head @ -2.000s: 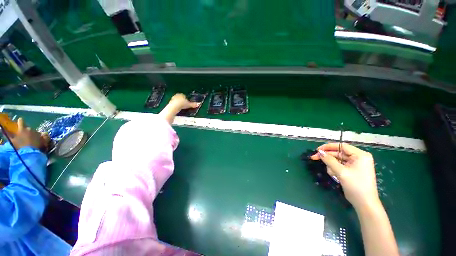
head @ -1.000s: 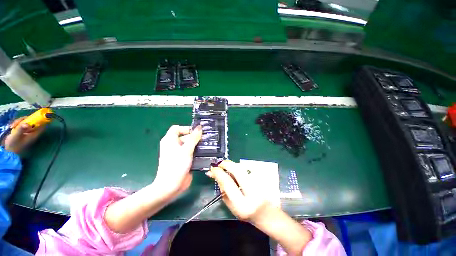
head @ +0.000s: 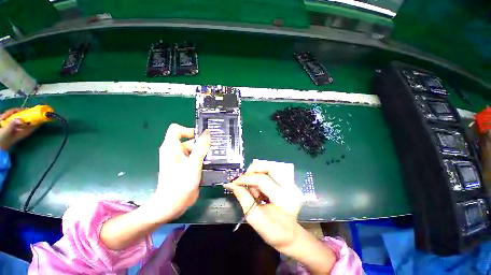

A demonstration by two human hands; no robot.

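Note:
A phone assembly point(head: 222, 131) with its back off lies upright on the green bench in front of me, its board end away from me. My left hand point(head: 180, 166) grips its left edge, thumb on the battery. My right hand point(head: 264, 201) is at the phone's lower right corner, thumb and forefinger pinched there; whether they hold a small part is hidden. The tweezers point(head: 240, 222) are held in the right hand, pointing down toward me. White paper point(head: 277, 171) lies partly behind the right hand, with a dotted sheet point(head: 309, 185) at its right.
A heap of small black parts point(head: 300, 129) lies right of the phone, with pale bits point(head: 329, 126) beside it. A black foam tray point(head: 401, 161) of phones stands at right. More phones point(head: 186, 58) lie beyond the white rail point(head: 296, 95). A neighbour's hand holds an orange-yellow tool point(head: 33, 115) at left.
Since two seconds ago, my left hand has brought a phone from beyond the rail onto the bench. My right hand has moved from the black heap to the phone's lower corner. The view has shifted.

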